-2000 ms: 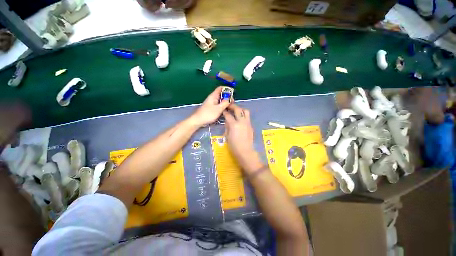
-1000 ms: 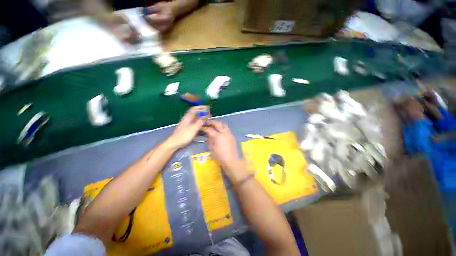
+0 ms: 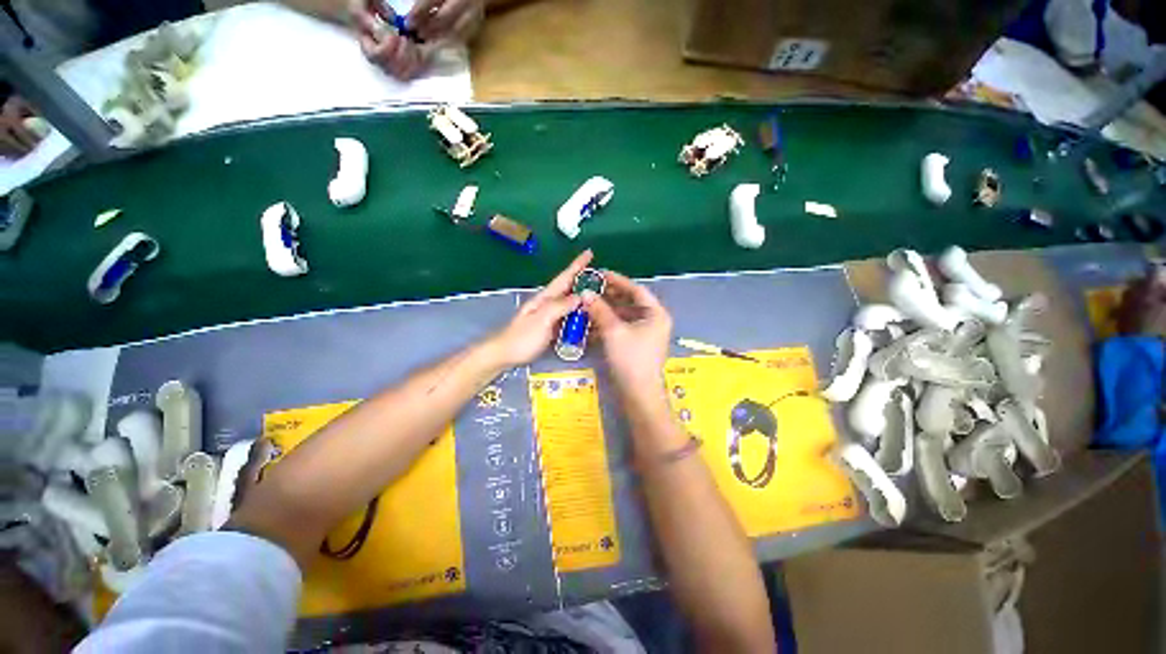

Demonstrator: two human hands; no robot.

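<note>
A part-assembled unit (image 3: pixel 574 330) is held between my two bare hands over the bench edge beside the belt. It is a pale shell with a bright blue block showing in its lower part and a dark green piece at its upper end. My left hand (image 3: pixel 550 311) grips it from the left. My right hand (image 3: pixel 629 327) holds it from the right, fingers at the upper part. The fingers hide part of the shell.
The green belt (image 3: pixel 409 268) carries white units, tan open frames (image 3: pixel 711 150) and a brown-and-blue component (image 3: pixel 512 233). Shell piles lie right (image 3: pixel 940 371) and left (image 3: pixel 166 447). A pen-like tool (image 3: pixel 714 349) lies by the right yellow panel. Another person's hands (image 3: pixel 416 32) work across the belt.
The view has shifted and sharpened. The belt items sit further left than two seconds ago. The unit in my hands now shows more of its blue block, and my right fingers are at its upper part.
</note>
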